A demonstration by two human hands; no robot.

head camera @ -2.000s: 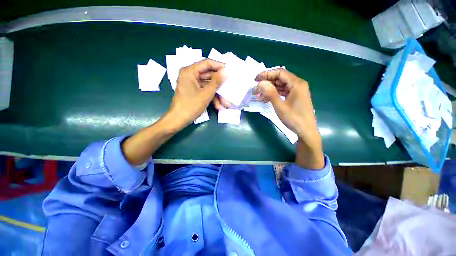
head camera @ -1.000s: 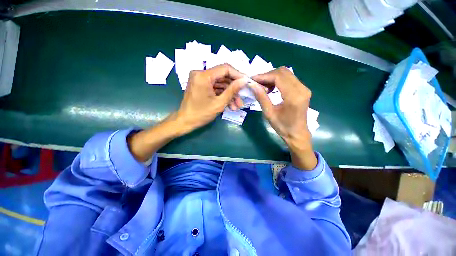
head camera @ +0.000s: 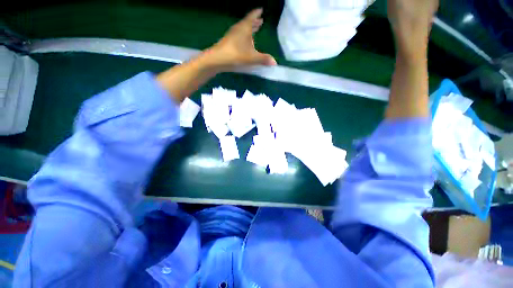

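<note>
Several small white paper slips lie in an overlapping pile on the dark green surface in front of me. A white stack of boxes is at the top centre, beyond the metal rail, blurred. My left hand is over the rail, left of this stack, with its fingers apart and nothing in it. My right hand is at the top edge, right of the stack, cut off by the frame; its fingertips and anything in them are hidden.
A light blue bin filled with loose white paper stands at the right. White boxes sit at the left edge. The metal rail runs along the far side. A brown carton is below the bench at the right.
Both hands have left the slips and reached forward past the rail, the right one far to the right. The slip they held is gone from view between them. The view has shifted.
</note>
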